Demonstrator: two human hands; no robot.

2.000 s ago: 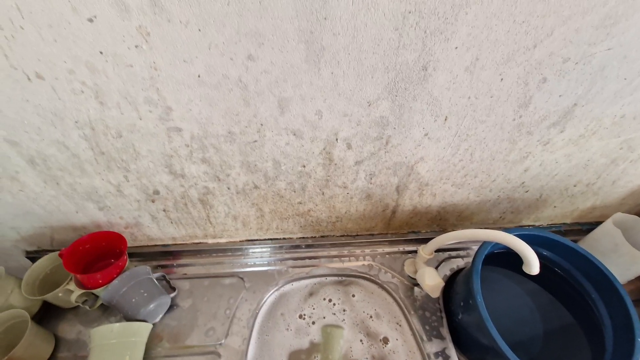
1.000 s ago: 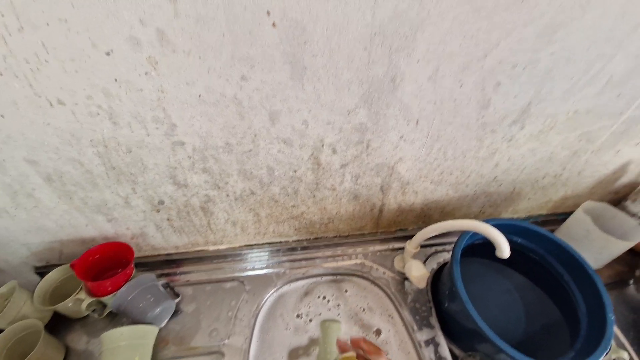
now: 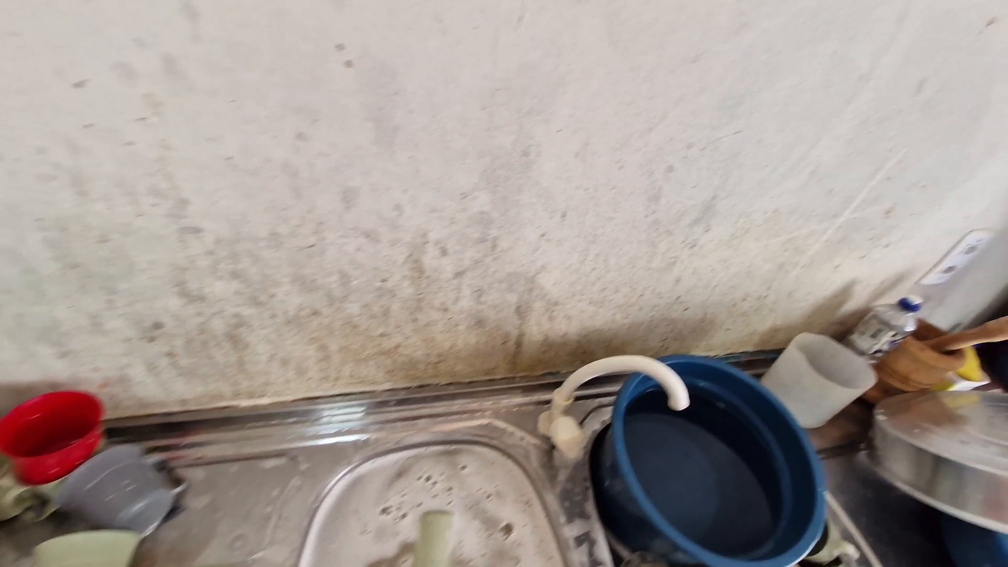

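Neither my left hand nor my right hand shows in the head view. A pale green object [image 3: 433, 539], cut off by the bottom edge, stands in the stainless steel sink basin [image 3: 331, 504], where suds spot the metal. Right of the basin rises a cream curved faucet [image 3: 618, 364], its spout over the rim of a large blue plastic tub [image 3: 811, 472] that holds water. On the left drainboard lie a red plastic cup [image 3: 53, 433], a tilted grey cup [image 3: 118, 488] and a pale green cup [image 3: 87, 549].
Beyond the tub are a translucent plastic container [image 3: 819, 378], a clear bottle with a blue cap [image 3: 886, 324], a wooden mortar [image 3: 917, 358] and a large metal lid [image 3: 953, 441]. A stained wall [image 3: 504, 197] backs the counter, with a power outlet [image 3: 957, 257] at right.
A hand seen at the basin's bottom edge one second ago is out of view now. The view has shifted right, showing the bottle, mortar and metal lid.
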